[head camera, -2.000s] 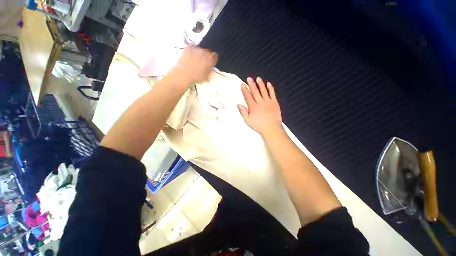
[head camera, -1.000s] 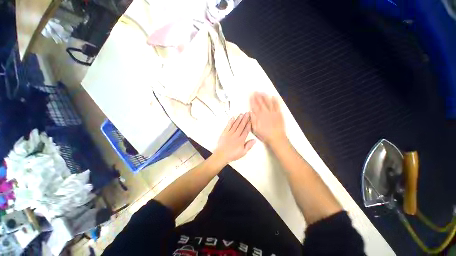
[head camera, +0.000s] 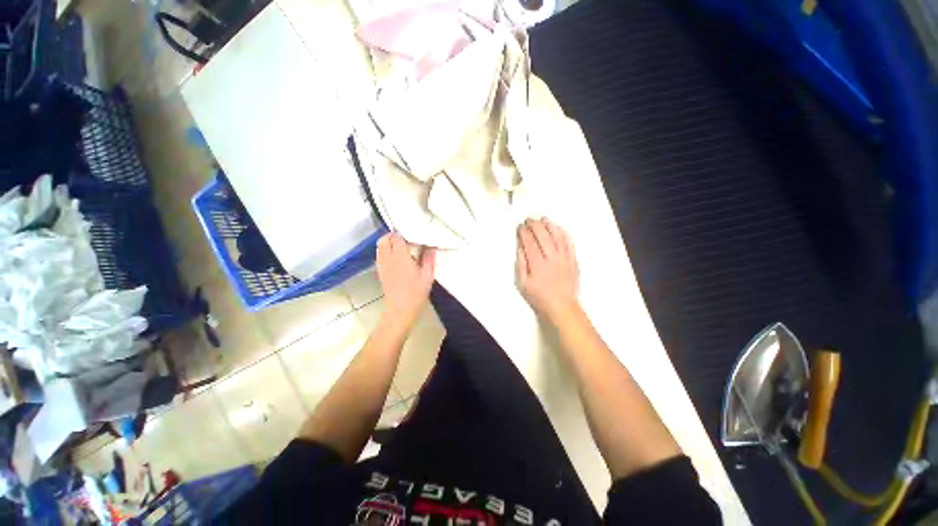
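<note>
Cream trousers (head camera: 607, 339) lie on the black ribbed ironing table cover (head camera: 710, 175), a long flat leg running to the bottom edge and the top end bunched in folds. My left hand (head camera: 405, 273) pinches the near edge of the cloth between thumb and fingers. My right hand (head camera: 546, 265) lies on the leg, palm down, fingers together, gripping nothing. The steam iron (head camera: 766, 388) rests at the right on the table, beside its orange-brown handle (head camera: 820, 409), away from both hands.
A white side board (head camera: 278, 144) is left of the trousers, above a blue plastic basket (head camera: 252, 283). Pale pink cloth (head camera: 417, 31) lies at the top end. A yellow hose (head camera: 915, 442) runs from the iron. A curved blue shape (head camera: 838, 51) borders the far side. White cloth is heaped at far left.
My left hand has come down from the bunched top end, met my right hand on the leg, then moved to the near edge and taken hold. My right hand remains on the leg.
</note>
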